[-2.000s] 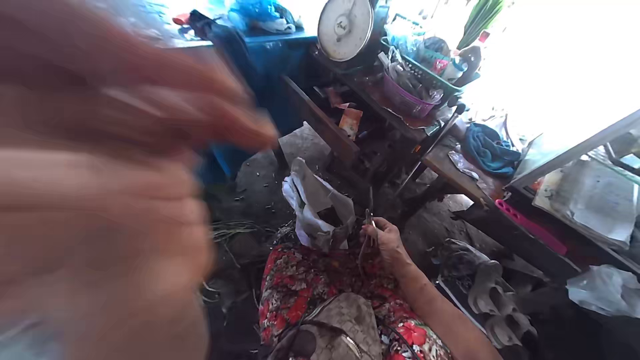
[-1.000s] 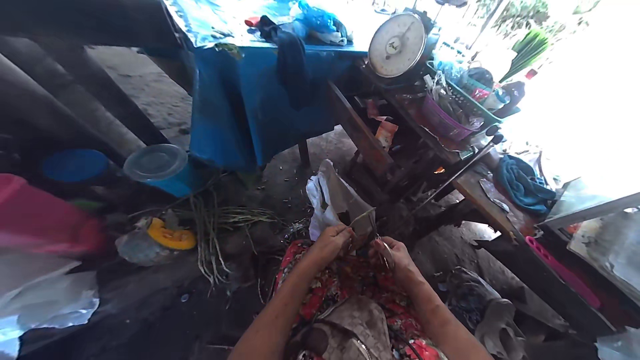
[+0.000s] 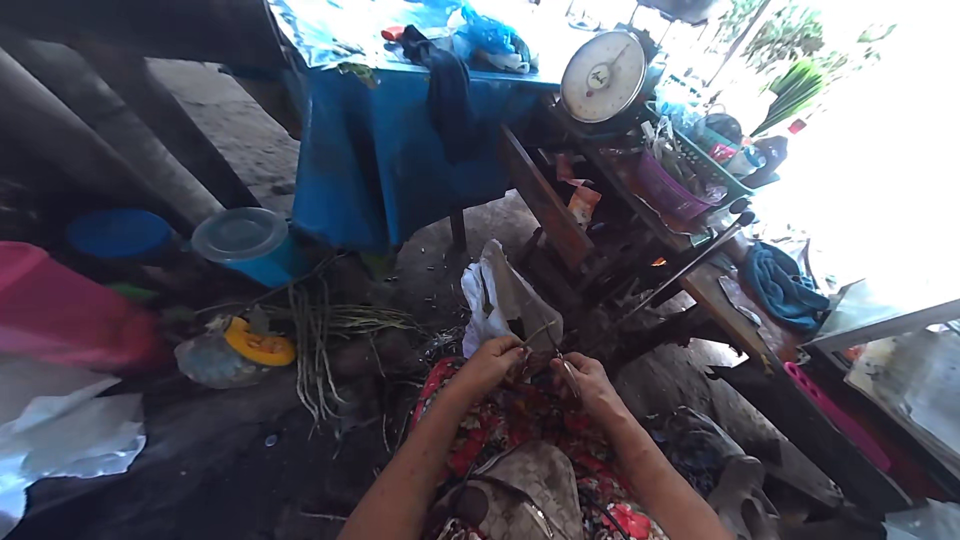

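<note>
My left hand (image 3: pixel 491 366) pinches a thin green stalk (image 3: pixel 538 330) above my lap. Close on its right, my right hand (image 3: pixel 589 382) grips a small knife (image 3: pixel 570 375), its blade partly hidden by the fingers. Just beyond both hands stands an open white sack (image 3: pixel 517 300); what lies inside cannot be told. Under my forearms is red floral cloth (image 3: pixel 630 517), with a patterned brown bag (image 3: pixel 529 480) on my lap. Long green bean-like pods (image 3: pixel 322 330) lie on the ground to the left, beside a cut pumpkin (image 3: pixel 259 345).
A blue-covered table (image 3: pixel 405 150) stands ahead, with a dial scale (image 3: pixel 604 75) to its right. An open wooden drawer (image 3: pixel 551 202) juts out near the sack. Left are a lidded blue bucket (image 3: pixel 251 244) and a pink tub (image 3: pixel 60 307). A purple basket (image 3: pixel 671 180) sits on the right-hand bench.
My left hand, blurred close to the camera two seconds ago, came down beside my right hand at the sack. Since one second ago both hands have moved slightly apart, and the stalk now shows.
</note>
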